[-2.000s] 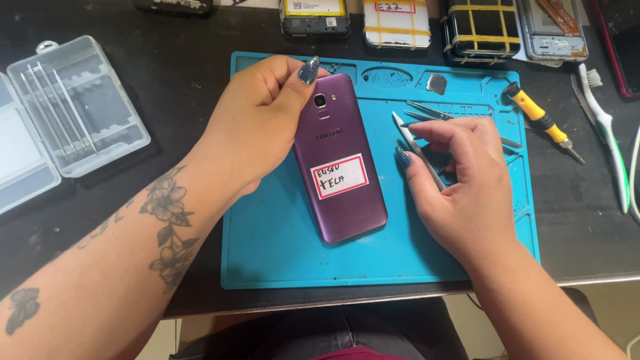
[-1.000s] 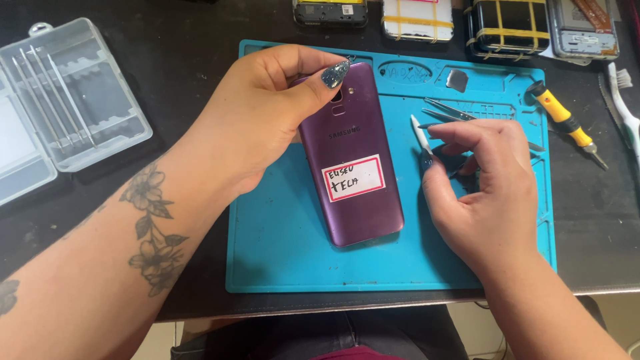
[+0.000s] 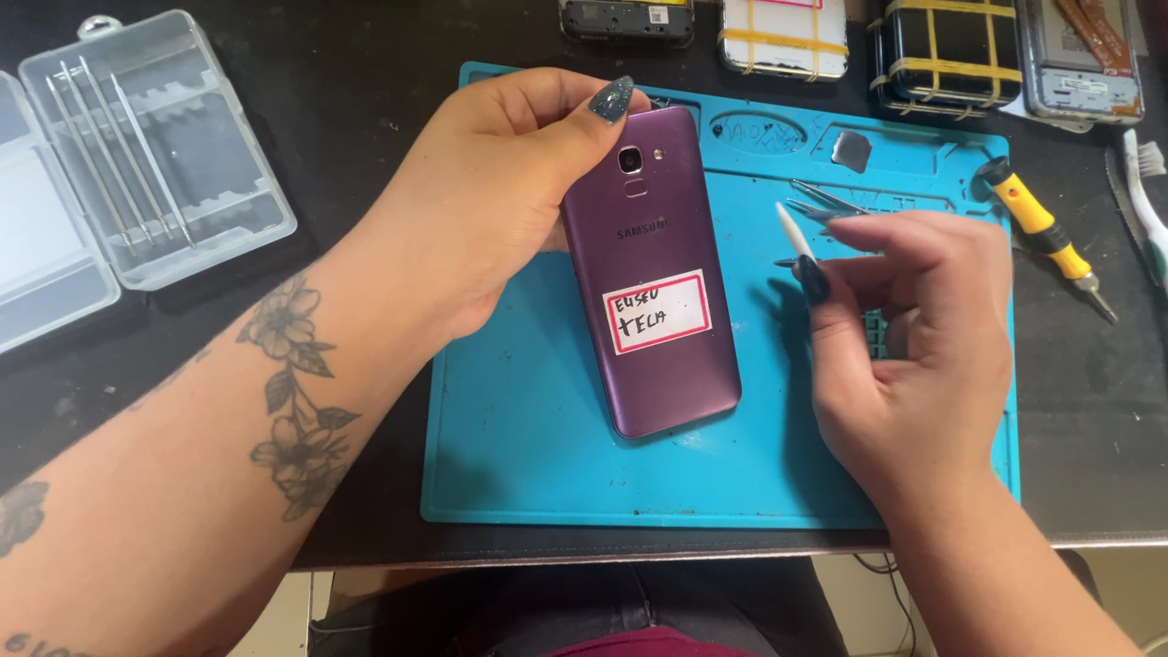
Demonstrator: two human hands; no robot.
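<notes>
My left hand grips a purple Samsung smartphone by its top end, thumb over the upper left corner. The phone's back faces up, with its camera near the top and a red-bordered white label bearing handwriting. It is over a blue silicone work mat; whether its lower end touches the mat cannot be told. To the right, my right hand holds a slim white pointed tool between thumb and fingers, tip up and left, apart from the phone. Metal tweezers lie behind that hand.
An open clear plastic case with several thin metal tools is at the left. Along the back are a partly dismantled phone and several phones bound with yellow bands. A yellow-black screwdriver and a white brush lie at the right.
My left thumb has shifted along the phone's top edge, with the phone still held. The white tool stays in my right hand, whose fingers have moved slightly. The view has shifted a little.
</notes>
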